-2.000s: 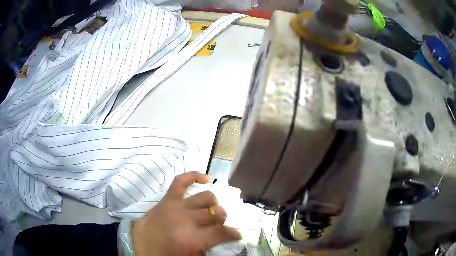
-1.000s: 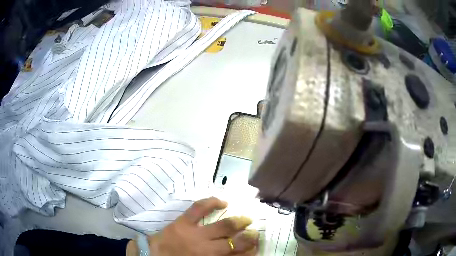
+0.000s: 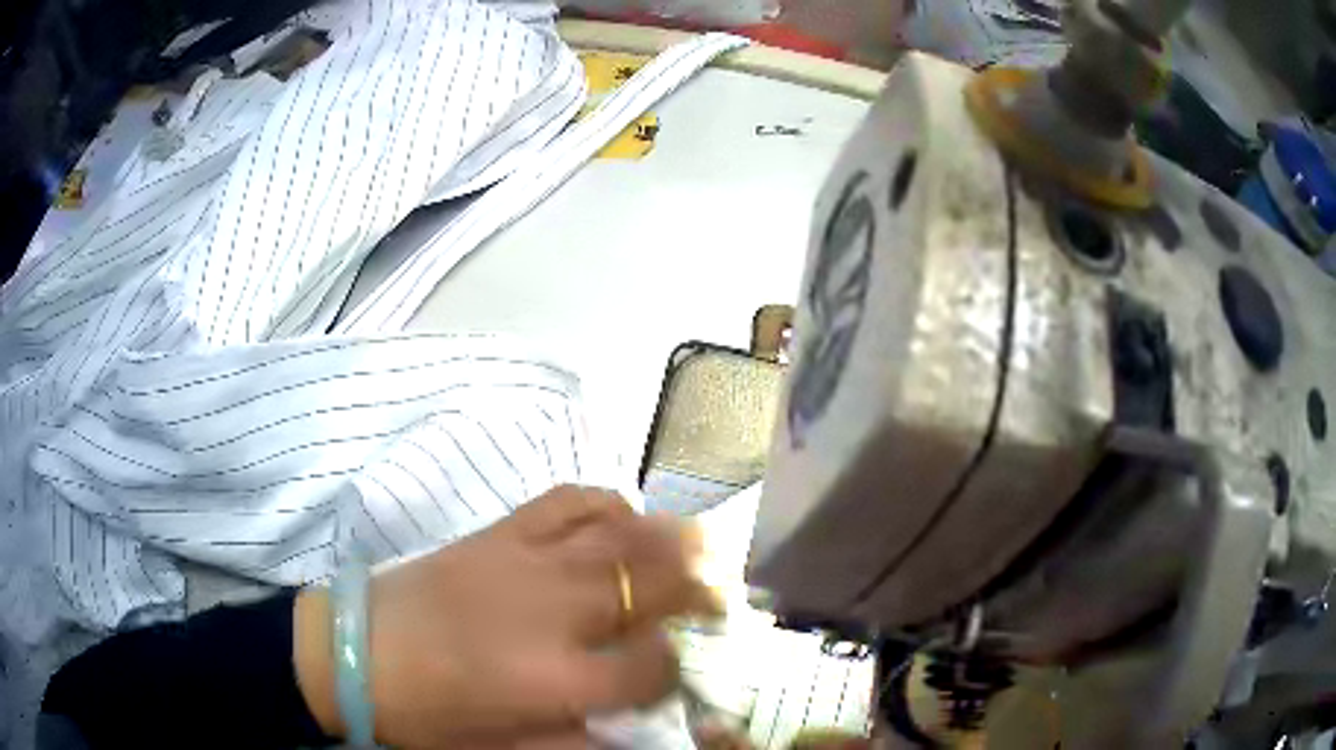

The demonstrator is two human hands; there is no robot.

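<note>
My left hand (image 3: pixel 513 630), with a ring and a pale bracelet, is at the bottom centre, blurred, over the cloth left of the machine head. Its fingers are bent; whether they grip cloth cannot be told. Striped white cloth (image 3: pixel 821 689) lies in bright lamp light under the sewing machine head (image 3: pixel 908 352). The needle area is partly hidden. A large striped shirt heap (image 3: pixel 308 425) lies to the left. Small blurred skin-coloured patches show at the bottom edge near the lit cloth, perhaps fingertips of my right hand (image 3: pixel 828 741), mostly cut off.
A long narrow striped strip (image 3: pixel 572 144) runs from the heap to the back of the white table (image 3: pixel 630 249). Yellow stickers (image 3: pixel 633 138) lie beside it. A tan panel with a dark edge (image 3: pixel 715 418) is left of the head. A blue item (image 3: pixel 1301 169) is at the far right.
My left hand has lifted and turned, its fingers drawn in more than a second ago. The machine head shows farther right in the picture. Skin-coloured patches have appeared at the bottom edge.
</note>
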